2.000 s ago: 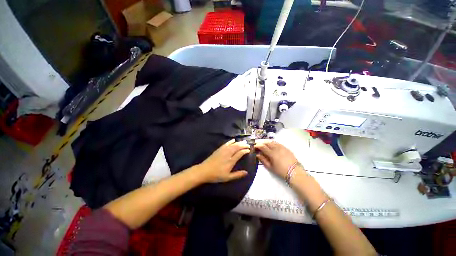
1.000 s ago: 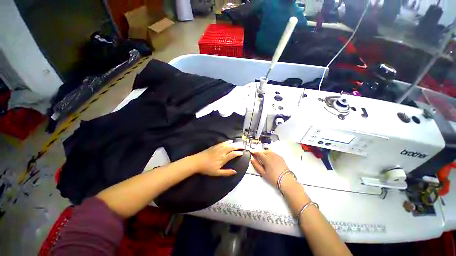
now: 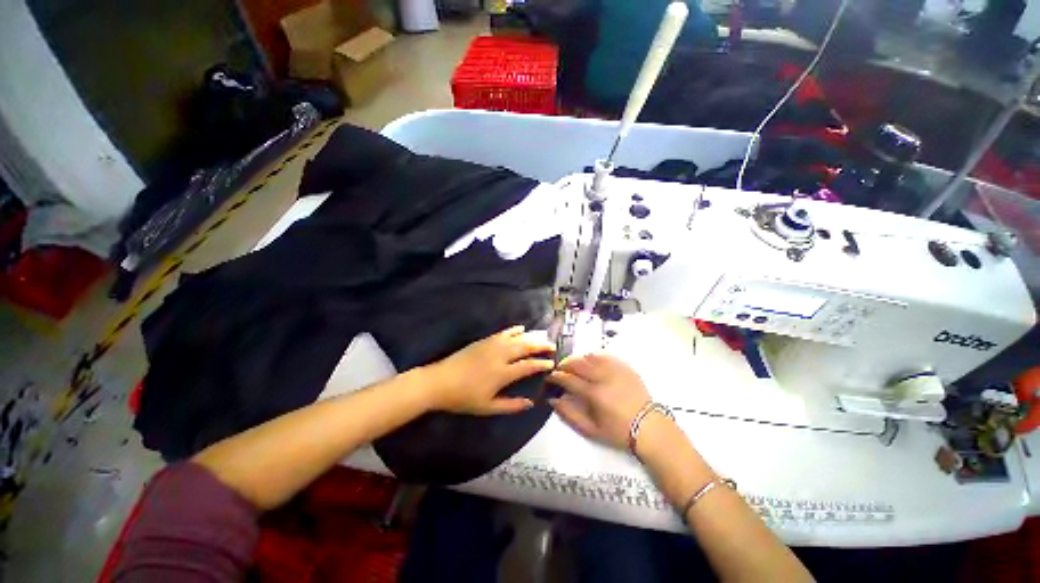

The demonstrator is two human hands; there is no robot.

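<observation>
A black garment body [image 3: 262,296] lies spread over the left of the white sewing machine table [image 3: 730,456] and runs to the needle. The white sewing machine [image 3: 844,262] stands on the right, with its presser foot [image 3: 567,325] just beyond my fingertips. My left hand [image 3: 490,374] rests bare on the cloth, fingers pressing it near the foot. My right hand [image 3: 601,399], with bracelets at the wrist, has its fingertips on the cloth edge by the foot, close to my left fingertips. The needle point is too small to make out.
A pale blue trough [image 3: 490,134] runs behind the table. A red crate [image 3: 505,74] stands beyond it. A measuring tape [image 3: 684,498] lines the front edge. A pale rod [image 3: 652,74] rises above the needle head. Another red crate [image 3: 331,535] is below the table at left.
The rounded cloth edge and both hands have shifted slightly. My right hand has turned, its fingers now pointing more to the left on the cloth. The camera view has tilted a little.
</observation>
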